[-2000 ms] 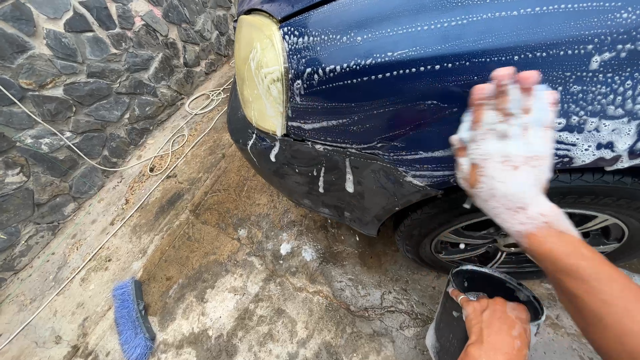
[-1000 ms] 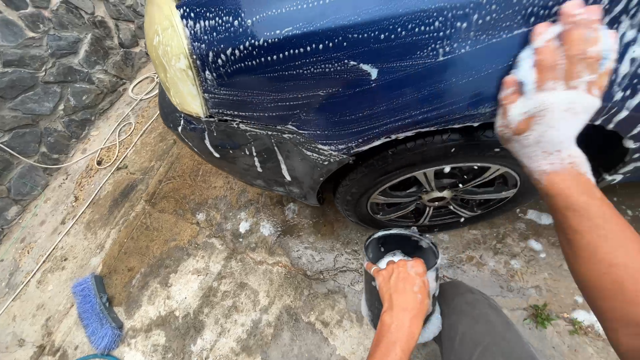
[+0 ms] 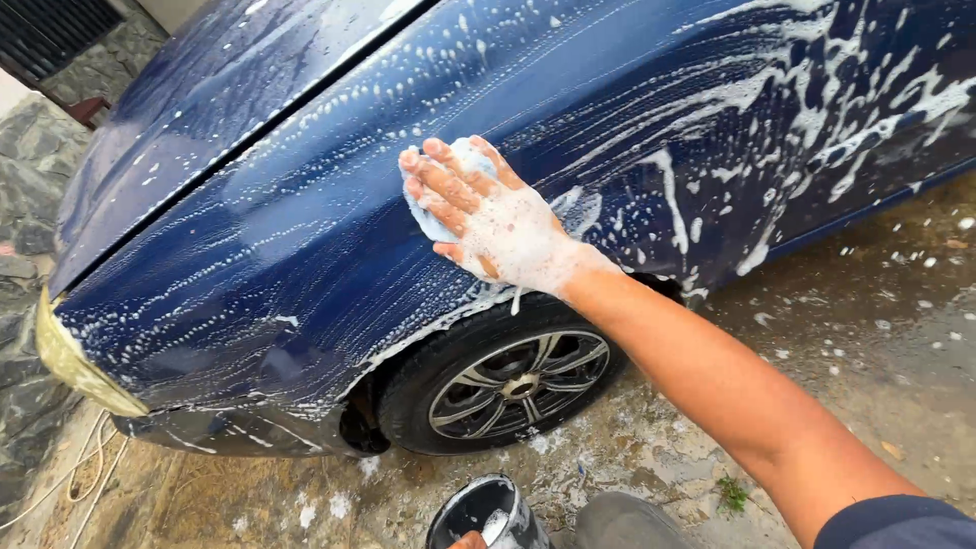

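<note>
My right hand, covered in suds, presses a light blue sponge or cloth flat against the blue front fender of a car, above the wheel arch. Rows of foam streak the fender and the door behind it. Below the hand is the front wheel with its silver spoked rim. At the bottom edge, a black bucket holds some suds. Only a little of my left hand shows at the bucket; its grip is mostly cut off by the frame.
A yellowed headlight sits at the car's front corner. A pale hose or cord lies on the wet concrete beside a stone wall. My knee is right of the bucket, and a small weed grows farther right.
My right hand has moved from over the area behind the wheel arch to the fender above the wheel. The view has shifted, leaving the blue brush out of frame.
</note>
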